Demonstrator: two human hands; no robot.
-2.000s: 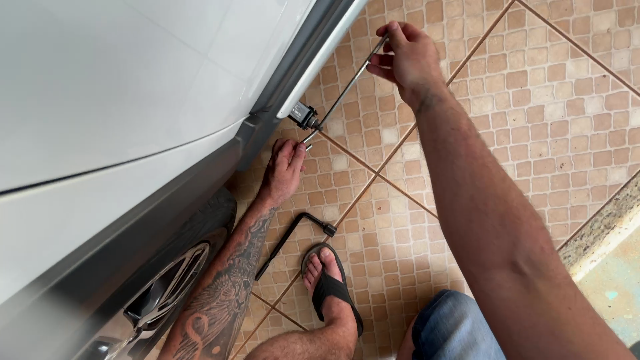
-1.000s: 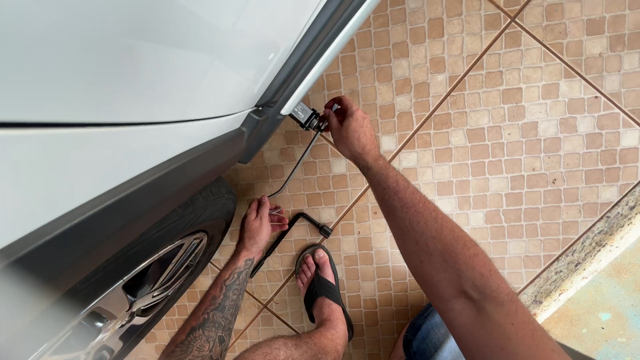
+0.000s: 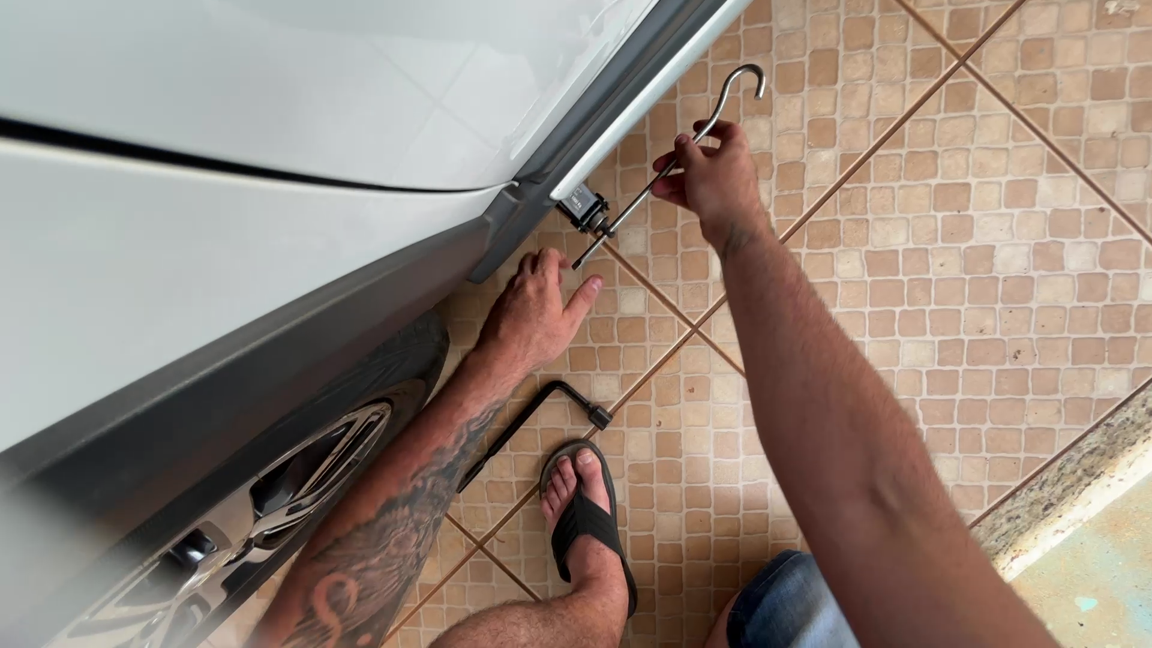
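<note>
A thin metal jack crank rod [image 3: 643, 192] with a curved hook at its far end is pinched between the fingers of my right hand [image 3: 717, 175]. The rod's near end passes at the end of a car jack [image 3: 585, 210], which sticks out from beneath the sill of a white car. Below that end, my left hand [image 3: 540, 310] is spread apart, close to the rod's tip and not gripping it. How the rod sits in the jack's eye is too small to tell.
A black L-shaped lug wrench [image 3: 526, 414] lies on the tiled floor between my left forearm and my sandalled foot [image 3: 585, 522]. The car's wheel [image 3: 297, 486] is at lower left. A stone edge [image 3: 1062, 486] borders the tiles at right.
My right hand has moved from the jack's end up along the rod. My left hand has moved up toward the jack and let go of the rod, whose hooked end now points away from me.
</note>
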